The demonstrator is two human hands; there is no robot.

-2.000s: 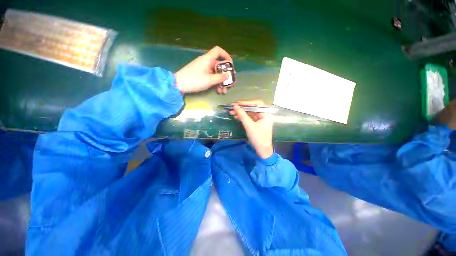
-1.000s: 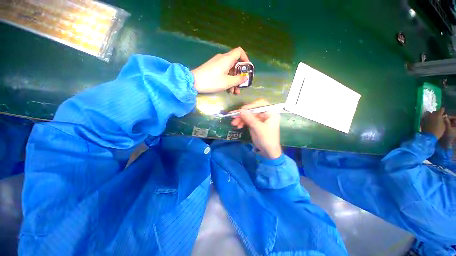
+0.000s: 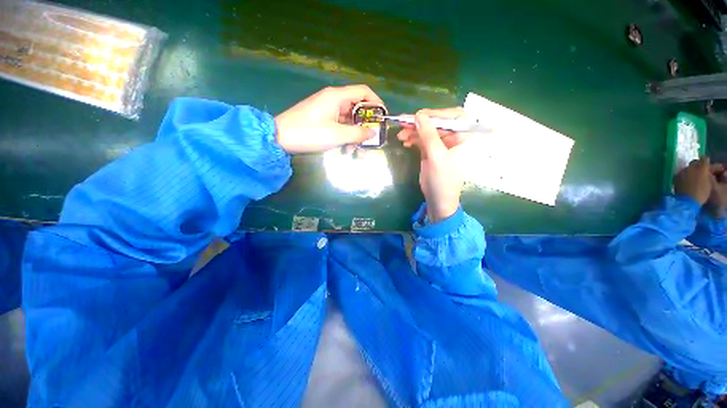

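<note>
My left hand (image 3: 325, 119) holds a small dark watch housing (image 3: 371, 137) with a shiny rim and gold and white inside, above the bench. My right hand (image 3: 437, 155) holds silver tweezers (image 3: 450, 124) like a pen. The tweezer tips are at the inside of the housing, on its upper right part. Whether the tips hold a piece is too small to tell. The white adhesive sheet (image 3: 526, 155) lies on the bench to the right, partly behind my right hand.
The green bench (image 3: 263, 191) has a bagged orange-striped sheet (image 3: 76, 56) at far left, amber tape strips (image 3: 335, 40) at the back and small labels (image 3: 306, 223) at its near edge. At right are a green tray (image 3: 673, 151) and another person's hands (image 3: 697, 182).
My right hand has moved up with the tweezers from the bench near its front edge to the housing. The other person's hands have come to the green tray since the earliest frame.
</note>
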